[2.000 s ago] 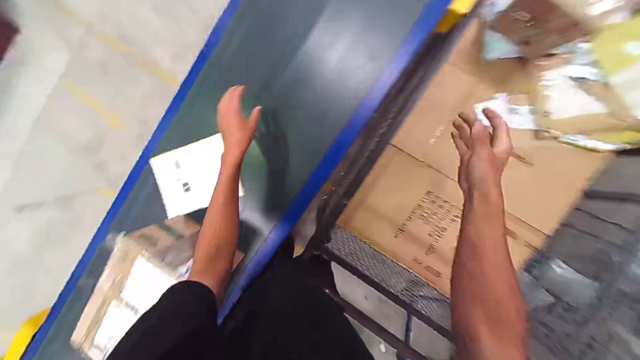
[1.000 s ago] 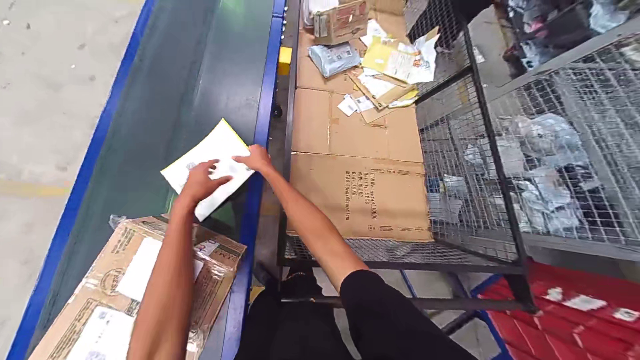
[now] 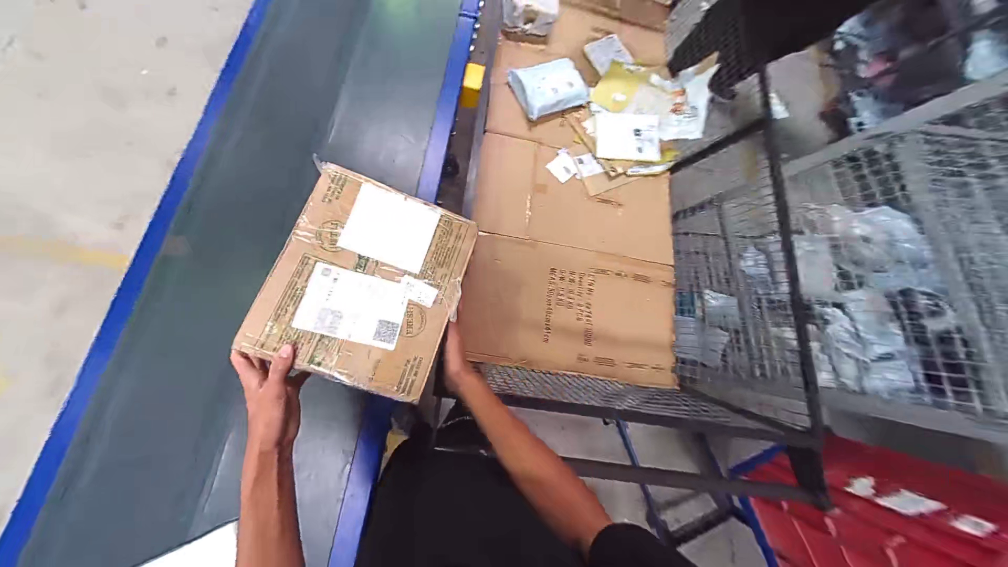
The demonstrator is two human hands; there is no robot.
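A taped cardboard box (image 3: 268,303) with white labels on top is held between both hands over the conveyor belt (image 3: 213,315), tilted in view. My left hand (image 3: 272,394) grips its near left corner, the thumb on top and the fingers below. My right hand (image 3: 455,358) lies against its right side, and its fingertips are partly hidden by the box. Right of the belt, a flattened cardboard sheet (image 3: 504,303) lines a mesh cage. On its far part lie a blue-grey plastic mailer (image 3: 549,88), a white envelope (image 3: 618,137) and a yellow mailer (image 3: 614,88).
The belt's blue side rail (image 3: 445,118) runs beside the cage's dark metal frame (image 3: 787,228). Further right, another wire cage (image 3: 937,236) holds plastic-wrapped parcels. Red sacks or covers (image 3: 906,504) lie at the lower right. Part of a white item (image 3: 201,549) shows at the bottom edge.
The taped box, on the belt one second ago, is now held in both hands. My hands have let go of the white envelope. A white envelope now lies on the mailers in the cage.
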